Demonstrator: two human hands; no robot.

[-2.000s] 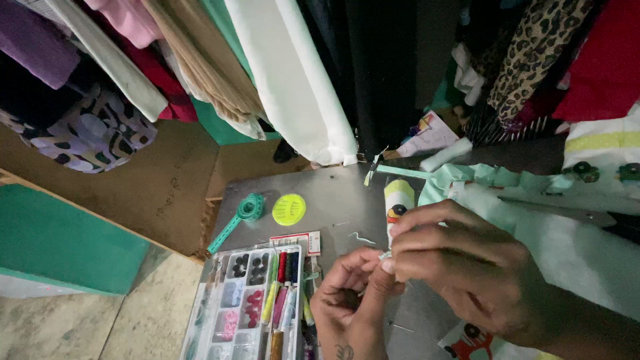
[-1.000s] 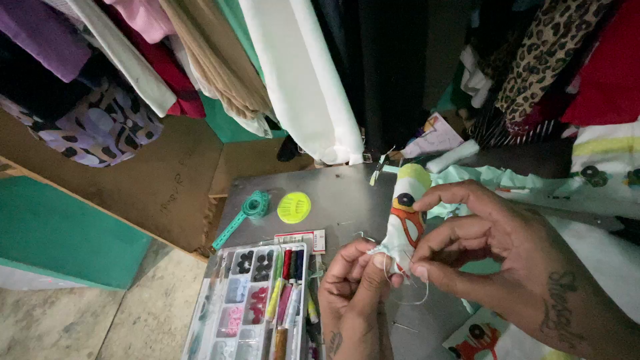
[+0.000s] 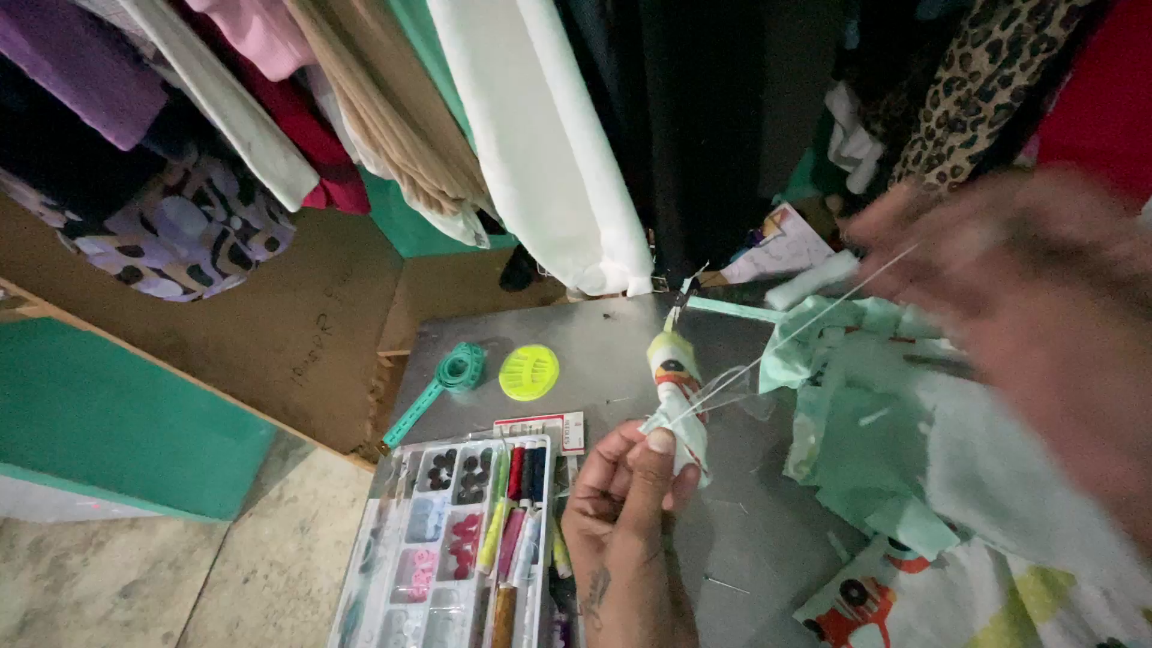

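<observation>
Between its thumb and fingers, my left hand [image 3: 634,522] pinches the gathered lower end of a rolled piece of printed fabric [image 3: 677,382], white with yellow, orange and black. White thread [image 3: 792,331] runs taut from that end up to my right hand [image 3: 999,315], which is raised at the right and blurred by motion. Its fingertips look closed around the thread; a needle cannot be made out there. A looser loop of thread hangs beside the fabric. Mint-green fabric [image 3: 855,450] lies below my right hand.
A sewing box [image 3: 445,531] with buttons and thread spools stands by my left hand. Behind it are a teal measuring tape [image 3: 459,367], a yellow-green round disc [image 3: 529,372] and a needle packet [image 3: 562,430]. Hung clothes [image 3: 549,135] border the grey table [image 3: 612,337].
My right hand has moved from beside my left hand up and to the right, and the thread now stretches between them. My left hand still pinches the fabric.
</observation>
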